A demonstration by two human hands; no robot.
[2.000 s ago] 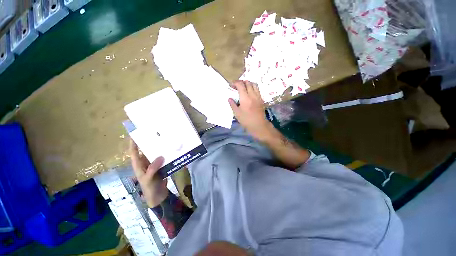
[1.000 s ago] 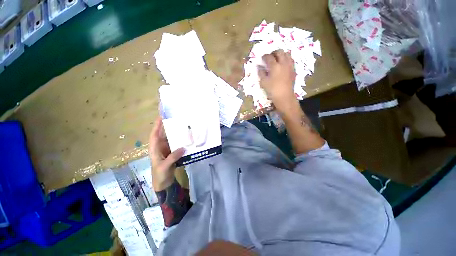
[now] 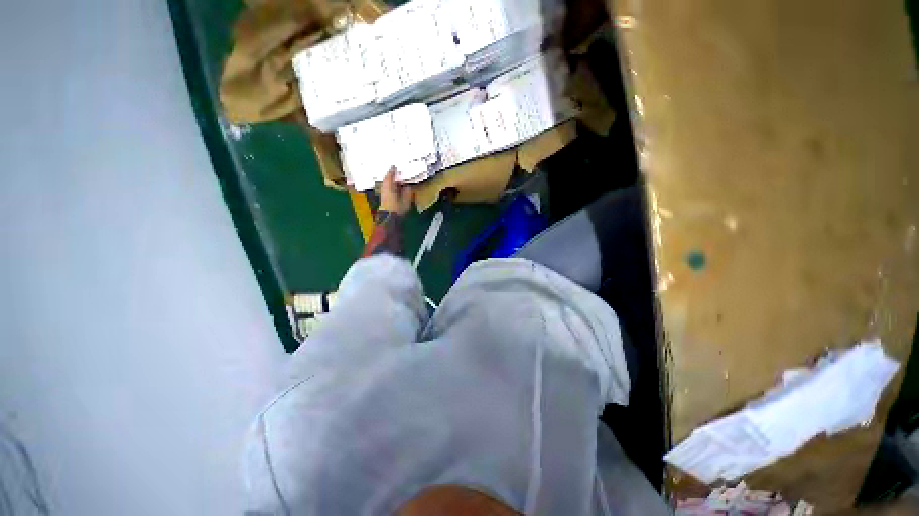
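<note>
White stacks of flat cartons (image 3: pixel 403 55) with grey print lie in rows below the bench, at the top of the view. A smaller bundle of flat cartons (image 3: pixel 387 144) lies at the near left end of the lower row, slightly askew. My left hand (image 3: pixel 396 194) grips its near edge, with a thumb or finger over the top face and the other fingers low at the edge, partly hidden. My right hand is not in view.
The cardboard-covered bench (image 3: pixel 781 222) runs down the right side. White paper pieces (image 3: pixel 796 413) and sachets (image 3: pixel 744 502) lie at its lower end. Brown paper (image 3: pixel 264 66) surrounds the stacks. A blue plastic object (image 3: pixel 504 234) is below them.
The view has swung left to the stacks beside the bench. My left hand has let go of the open white carton and reached out to the bundle. My right hand has left the view.
</note>
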